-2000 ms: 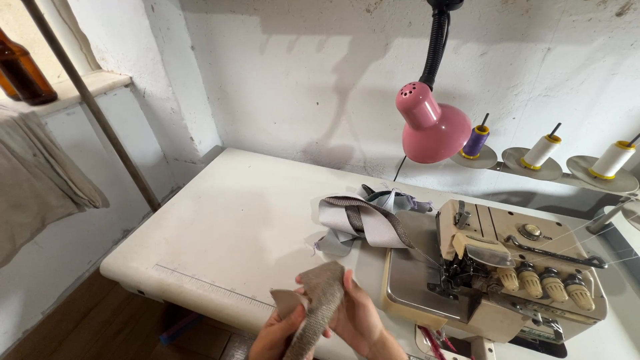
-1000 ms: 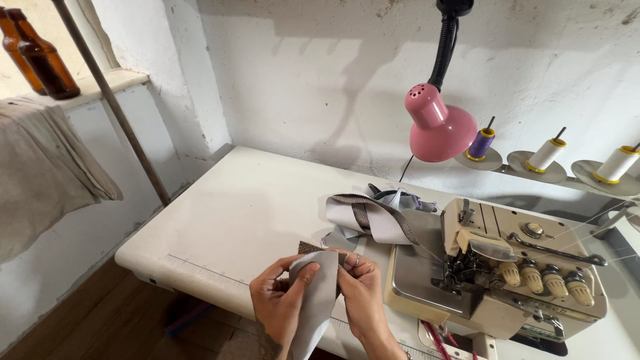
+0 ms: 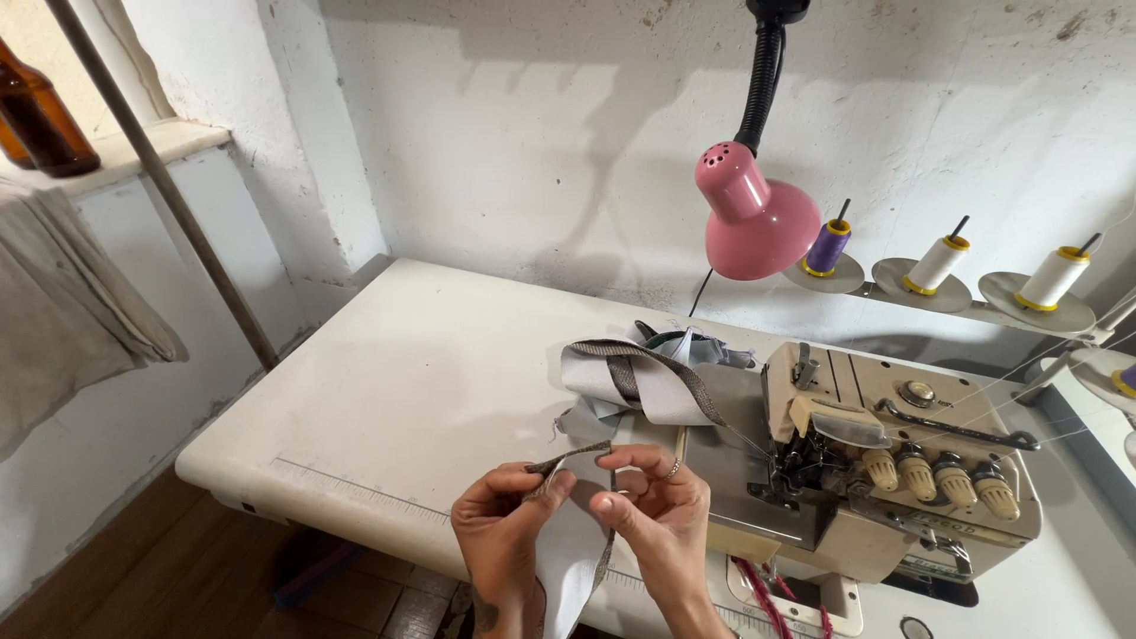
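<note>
A strip of fabric (image 3: 572, 532), pale grey on one face and brown woven on the other, is folded between my hands at the table's front edge. My left hand (image 3: 510, 532) pinches its upper left part between thumb and fingers. My right hand (image 3: 657, 524) has its fingertips at the strip's upper right edge, thumb and index finger apart. Behind them, more grey and brown fabric strips (image 3: 657, 382) lie in a loose pile beside the overlock sewing machine (image 3: 896, 453), with threads running from them to its needle area.
A pink lamp (image 3: 763, 213) hangs over the white table (image 3: 355, 390). Thread cones (image 3: 936, 264) stand behind the machine. At left are a metal pole (image 3: 169, 186), a hanging cloth (image 3: 71, 311) and brown glass bottles (image 3: 44, 115) on a ledge. Red threads (image 3: 763, 590) lie by the machine's base.
Two seconds ago the strip's brown woven face was up; now its pale grey face shows. Since one second ago, my right hand's thumb and index finger have spread at the strip's edge.
</note>
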